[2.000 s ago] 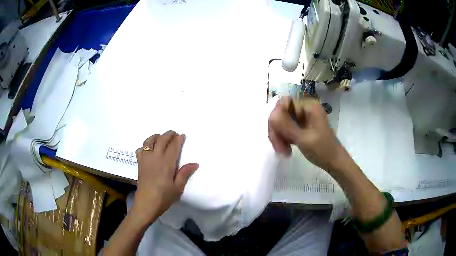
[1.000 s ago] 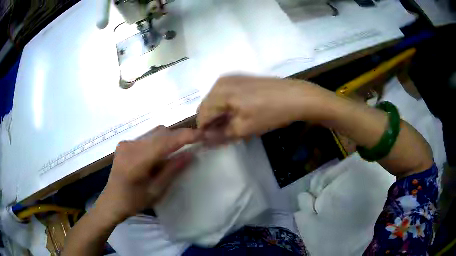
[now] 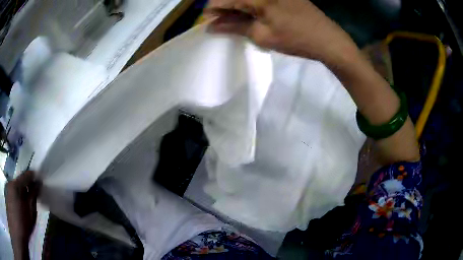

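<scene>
A white fabric panel [image 3: 147,86] is stretched between my two hands, above my lap and the table's front edge. My right hand [image 3: 243,20] grips its upper end at the top middle; a dark shape shows in the fist, too blurred to name. My left hand [image 3: 24,195] holds its other end at the lower left, small, dark and near the picture's edge. Part of the panel hangs down below my right hand, in front of a heap of white garment pieces [image 3: 315,152].
The white machine table [image 3: 129,43] crosses the upper left, with ruler-like marks along its edge. Another white piece [image 3: 61,76] lies blurred at the left. A yellow tubular frame [image 3: 437,76] stands at the right, beyond the heap.
The view has swung right, and the sewing machine's needle area is out of clear view. My hands were close together at the table edge; now they are wide apart with the panel spread between them.
</scene>
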